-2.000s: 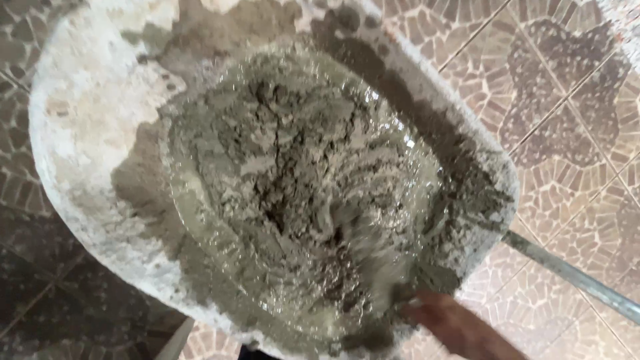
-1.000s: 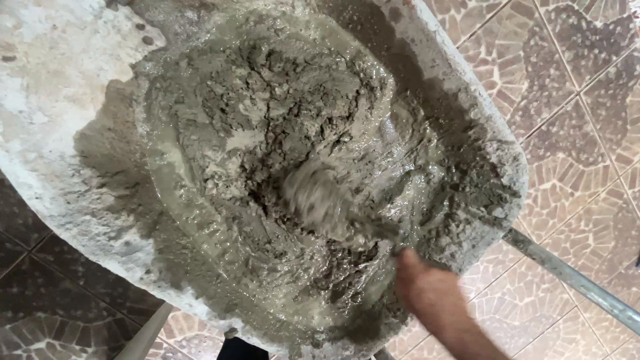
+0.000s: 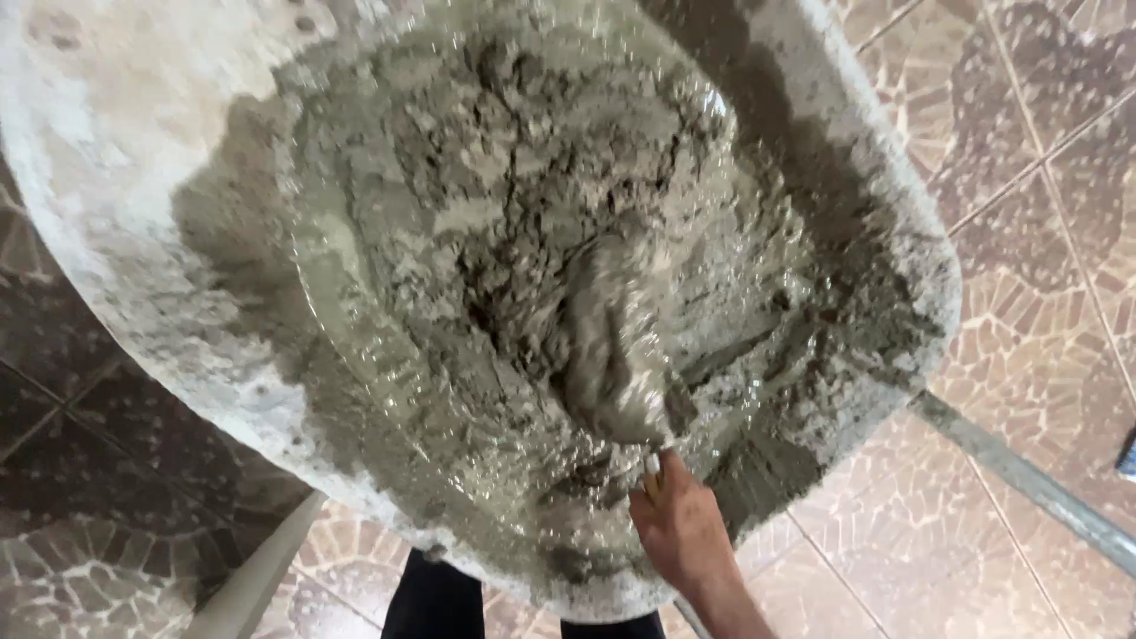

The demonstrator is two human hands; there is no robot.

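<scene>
Wet grey mortar (image 3: 417,302) fills the middle of a wheelbarrow tray (image 3: 133,266) whose pale sides are caked with dried cement. My right hand (image 3: 679,524), at the tray's near edge, is closed around the handle of a trowel (image 3: 612,355). The trowel's blade is blurred, coated in mortar and partly sunk in the mix, so its exact shape is hard to tell. Cracked, lumpy mortar lies beyond the blade, and a wetter, shiny band runs along the left. My left hand is out of the frame.
A metal bar (image 3: 1021,461) runs from the tray's right corner to the lower right. Another pale leg or handle (image 3: 257,568) shows below left. My dark-clothed legs (image 3: 435,595) are at the near edge. Patterned tile floor (image 3: 1047,355) surrounds the tray; a small dark object lies at far right.
My right hand, blurred at the lower edge two seconds ago, now shows more fully over the near rim. The trowel has moved through the mortar, and the lumps around it are turned over.
</scene>
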